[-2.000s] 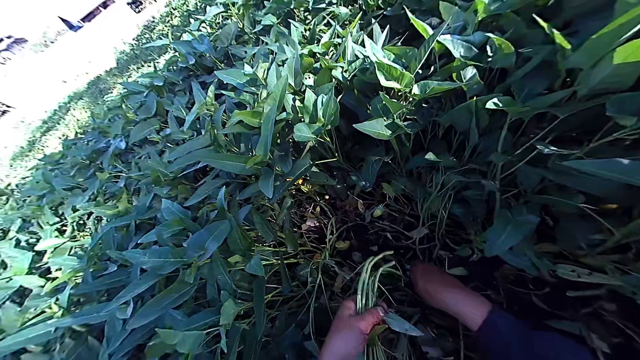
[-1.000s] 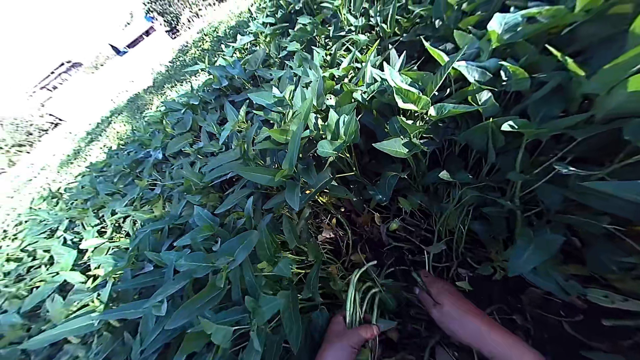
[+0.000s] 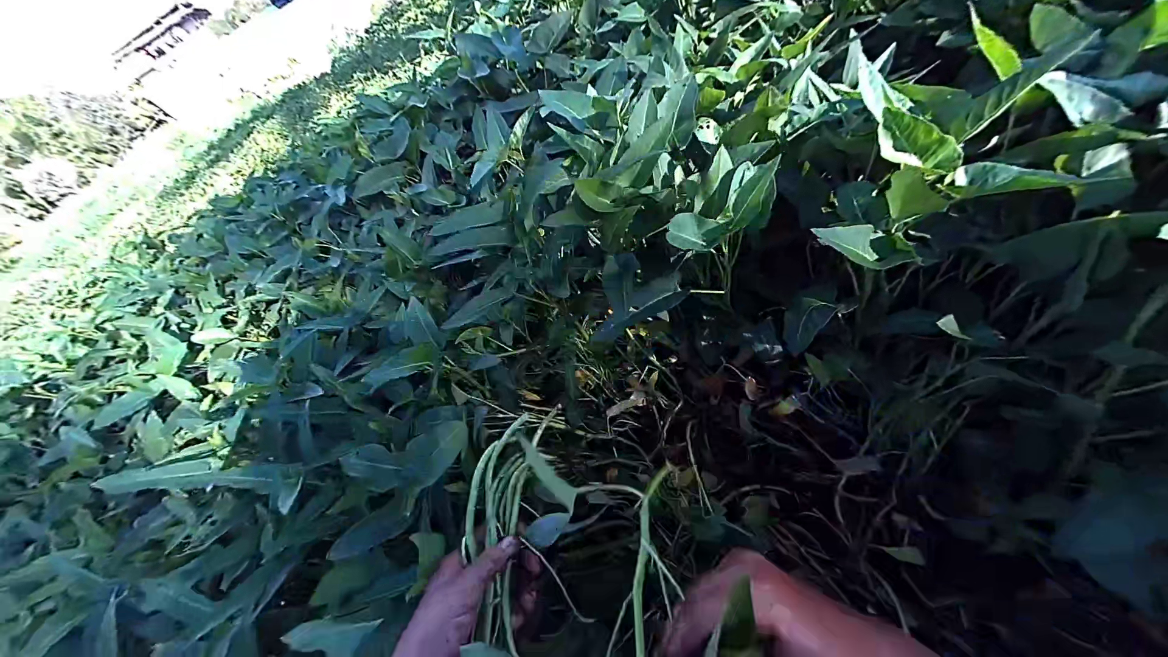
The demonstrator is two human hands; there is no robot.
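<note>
My left hand (image 3: 474, 589), at the bottom centre, is closed around a bunch of long green stems (image 3: 497, 493) whose cut or bent tops rise above the thumb. To its right, my right hand (image 3: 716, 602) is low among the plants, blurred, beside an upright green stem (image 3: 642, 557). Leaves and shadow cover its fingers, so whether it grips that stem cannot be told. A narrow leaf (image 3: 547, 474) hangs between the hands.
Dense leafy plants (image 3: 383, 274) with arrow-shaped leaves fill most of the view. Dry stems and fallen leaves (image 3: 639, 401) lie on dark ground ahead of my hands. A sunlit grass strip (image 3: 301, 119), a bush (image 3: 73, 146) and a roofed structure (image 3: 164, 32) stand at upper left.
The left hand still holds the bunch of stems. My right hand has drawn back toward the bottom edge, and an upright stem now shows between the hands. The view has shifted.
</note>
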